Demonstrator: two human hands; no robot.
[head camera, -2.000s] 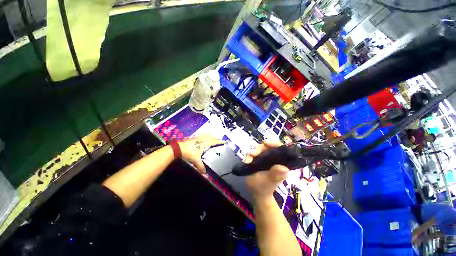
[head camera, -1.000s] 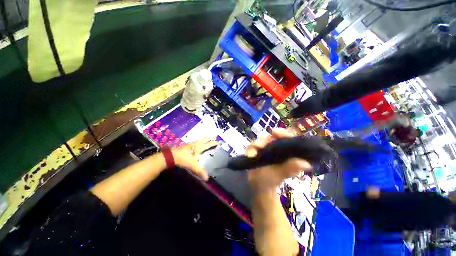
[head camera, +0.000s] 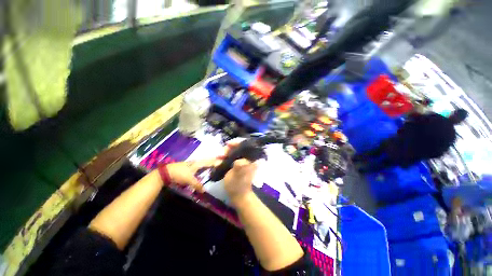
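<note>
My right hand (head camera: 239, 179) is closed around a thick black handheld tool (head camera: 237, 156), likely an electric screwdriver. Its thin tip points down and left toward my left hand. My left hand (head camera: 186, 173), with a red band at the wrist, lies low over the work with its fingers near the tool's tip. Part of a flat grey panel (head camera: 217, 190) shows between and below my hands; it may be the unit's cover plate. My left fingers seem to hold its left end, but the contact is blurred.
A purple and pink mat (head camera: 175, 145) lies under the work. A translucent bottle (head camera: 193, 110) stands behind my left hand. Blue bins (head camera: 232, 99) stand at the back, and a large black bar (head camera: 329, 48) crosses above. Blue crates (head camera: 364, 237) are at right, near a dark-clothed person (head camera: 426, 137).
The view has shifted and blurred. My right hand and the tool have moved left, closer to my left hand. The dark-clothed person at right has come more into view.
</note>
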